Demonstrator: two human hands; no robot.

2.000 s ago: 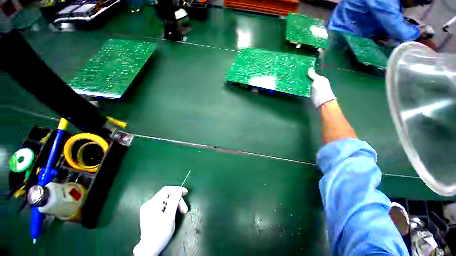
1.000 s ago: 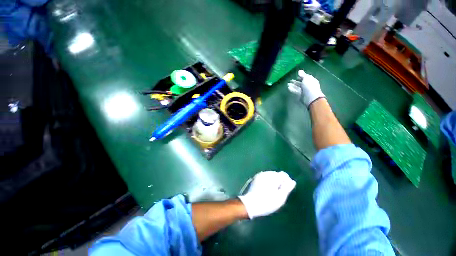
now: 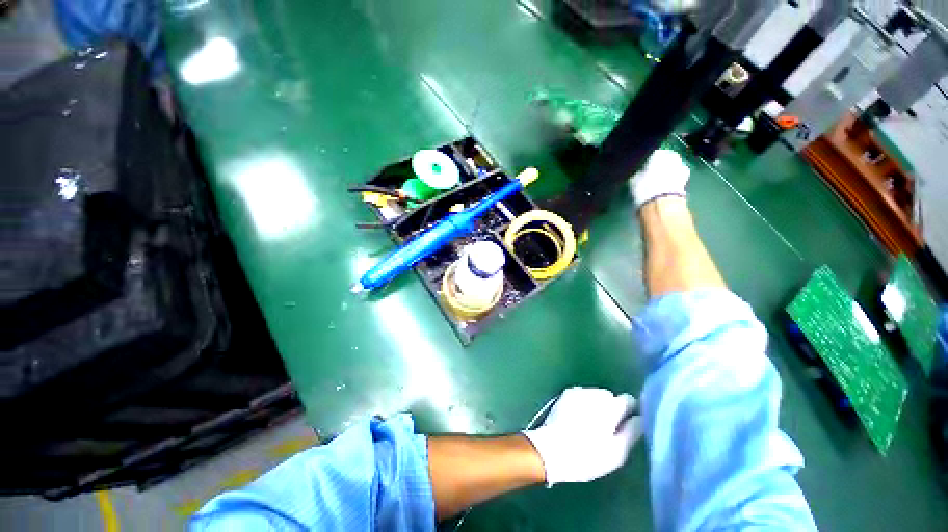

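My left hand (image 3: 584, 436), in a white glove, is at the lower middle with fingers curled. A thin strand of solder wire (image 3: 538, 413) loops out by its wrist; the fingertips are blurred. My right hand (image 3: 660, 177), also gloved, reaches far forward beside a black post. A green circuit board (image 3: 587, 116) is beyond that post, steeply tilted and blurred, with a dark area below it. The post hides part of the board, and whether my right fingers grip it cannot be told.
A black divided tray (image 3: 468, 330) holds a yellow tape roll (image 3: 541, 245), a bottle (image 3: 475, 281) and a green-white spool (image 3: 435, 169). A blue pen-like stick (image 3: 442, 234) lies across it. The black post (image 3: 644, 120) crosses behind. Two boards (image 3: 852, 348) are at right. Black bins stand left.
The view has swung left. My right hand has left the board at right and reached to the one behind the post, which now looks tilted instead of flat. My left hand stays curled.
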